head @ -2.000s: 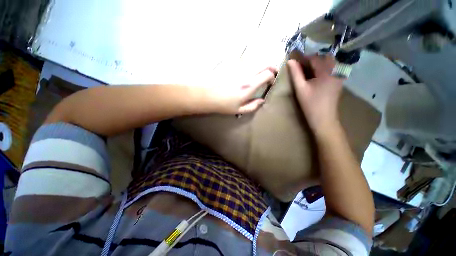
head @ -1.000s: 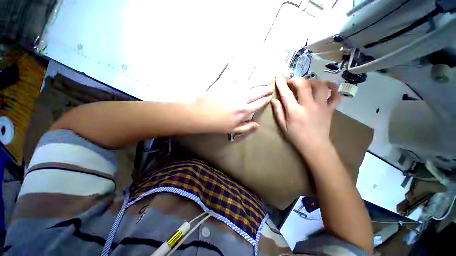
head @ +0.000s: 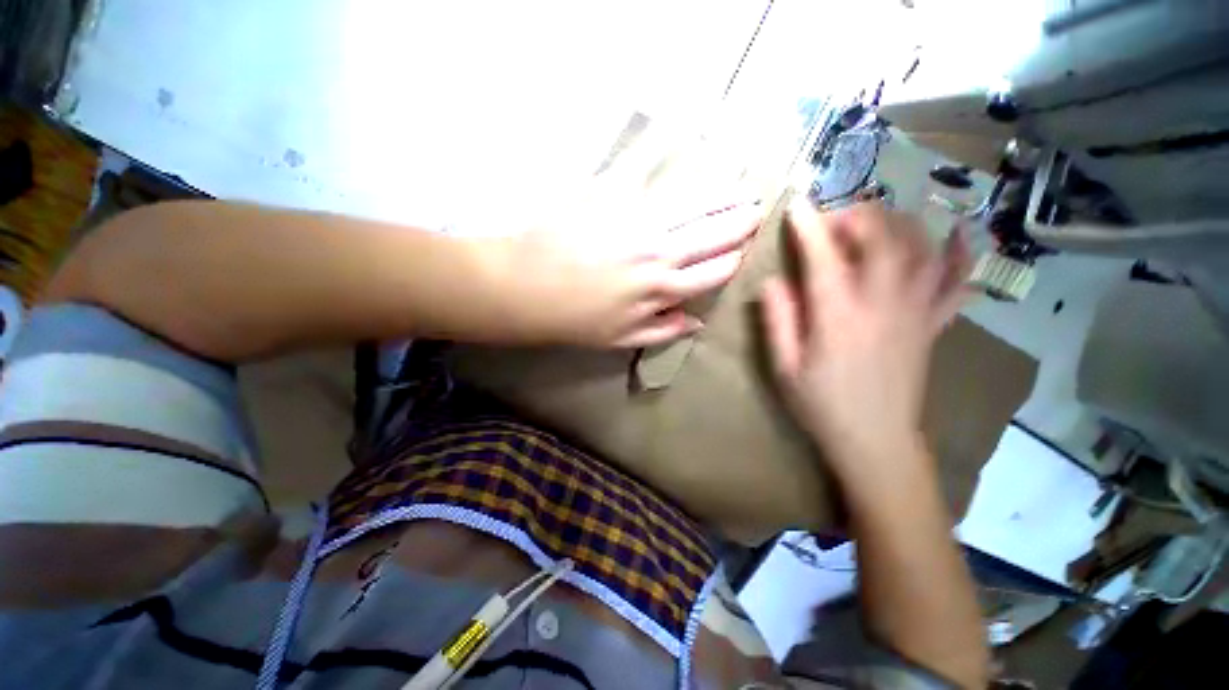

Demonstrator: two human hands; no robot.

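Note:
A brown garment panel (head: 634, 431) lies over the table's front edge, hanging towards the checked apron. My left hand (head: 634, 283) lies on the panel's left part, fingers pointing to its upper edge, with a small folded brown strip (head: 663, 364) showing under the fingers. My right hand (head: 863, 297) lies on the panel near its upper corner, slightly blurred, fingers spread and bent. The fingertips of both hands are close together, just in front of the sewing machine's needle area (head: 1031, 202). What lies under my palms is hidden.
The white machine head (head: 1146, 81) fills the upper right. A round shiny metal part (head: 849, 159) is beside the needle area. A small brown piece (head: 623, 142) lies on the white table (head: 337, 95). Brown cut pieces (head: 1159, 539) are at the right. A cord with a yellow label (head: 465, 644) hangs on the chest.
The panel and both hands have come back from under the needle area. The folded strip now shows more below my left fingers. The right fingers have spread, and the view has shifted.

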